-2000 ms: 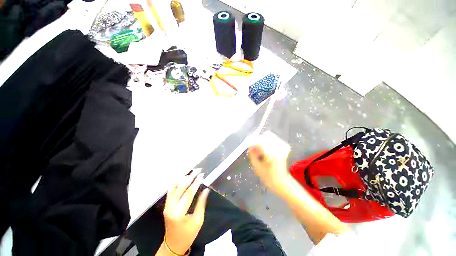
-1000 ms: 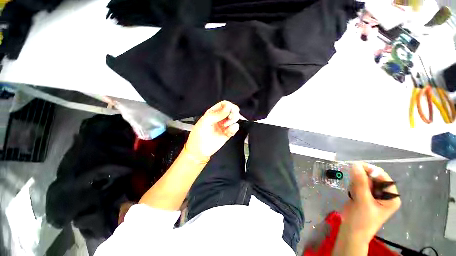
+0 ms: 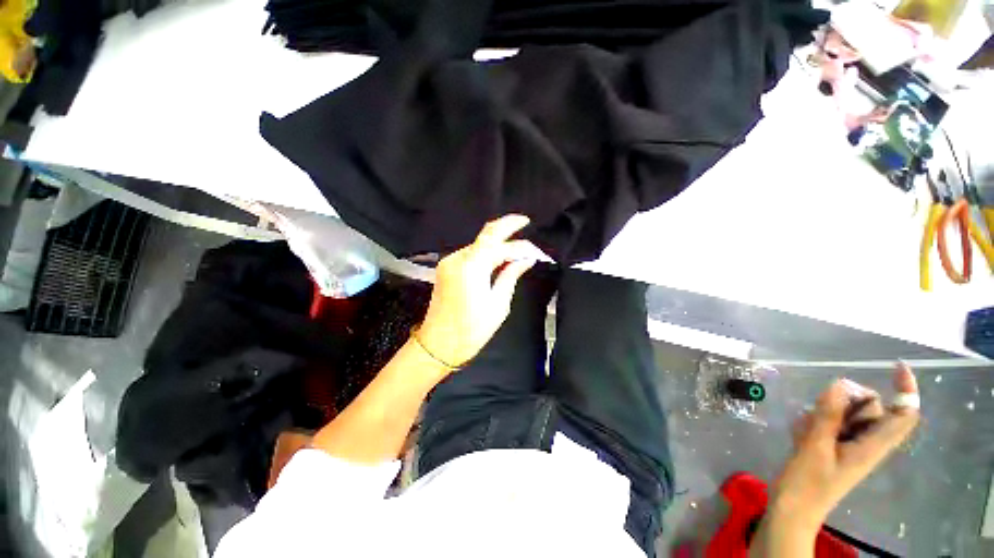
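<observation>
The black garment piece (image 3: 469,142) lies crumpled over the white table, its lower edge hanging at the table's front edge. My left hand (image 3: 476,294) is at that edge, its fingertips by the cloth; whether they pinch cloth or thread cannot be told. My right hand (image 3: 850,447) is far to the right, off the table and away from the garment. Its fingers are curled around a small dark tool (image 3: 860,423), mostly hidden, and one finger is raised with a white band on it. No needle or thread can be made out.
A stack of black pieces (image 3: 610,24) lies behind the garment. Orange-yellow handled scissors (image 3: 955,242) and small trims (image 3: 902,136) are at the right. A small black spool (image 3: 744,389) sits in clear plastic below the table. A black crate (image 3: 87,270) and dark cloth heap (image 3: 218,360) are at left.
The view has swung from the table's right end to the garment. In the last second my left hand's fingers have spread somewhat, and my right hand has turned, raising a finger and hiding more of the tool.
</observation>
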